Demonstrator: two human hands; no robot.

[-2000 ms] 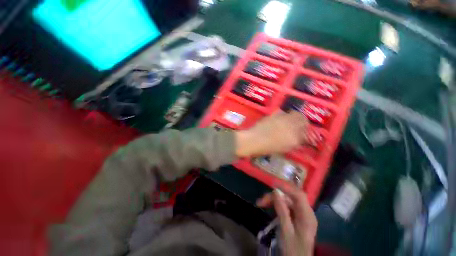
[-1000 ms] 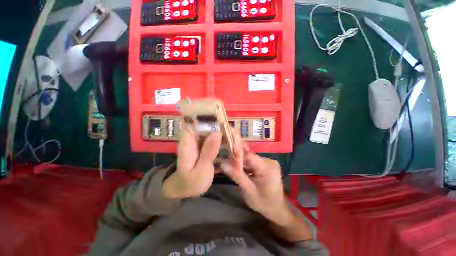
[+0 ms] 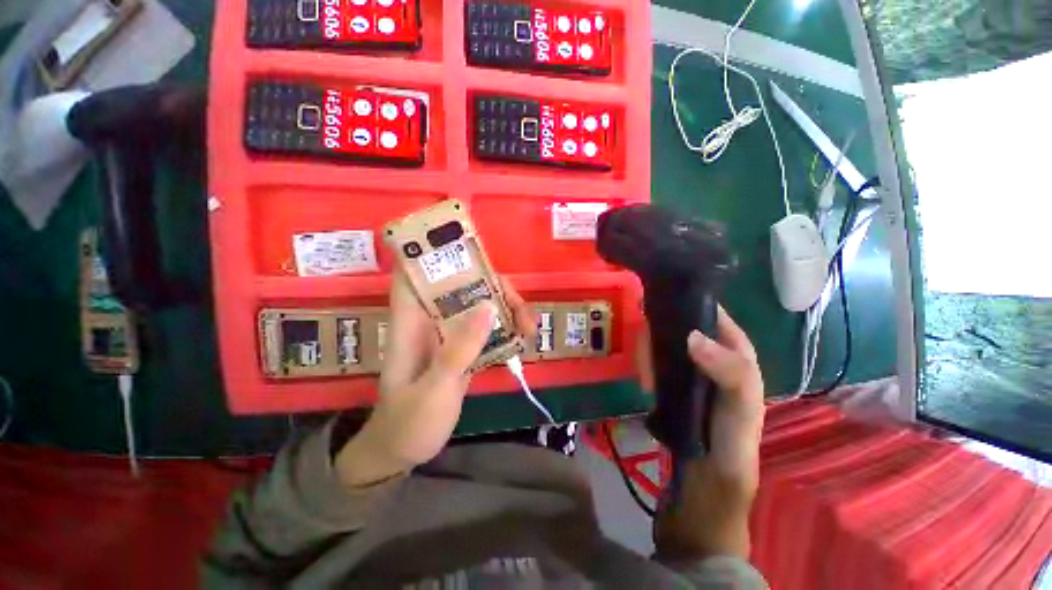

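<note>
My left hand holds a gold feature phone, back open, with camera window, white label and card slots showing. A white data cable is plugged into its lower end. My right hand grips a black handheld barcode scanner, its head over the right edge of the red phone tray. Black keypad phones with red screen sides lie in the upper pockets. Two emptied pockets hold white labels. Gold open-backed phones lie in the bottom pockets, partly hidden by my left hand and the held phone.
Left of the tray are another scanner, a cabled gold phone and a gold phone on a pale sheet. At right are a white mouse, loose cables and a bright monitor. Stacked red trays sit at lower right.
My right hand has left the phones and picked up the right-hand scanner. My left hand now holds one phone, with a cable plugged in. The tray appears further left and larger.
</note>
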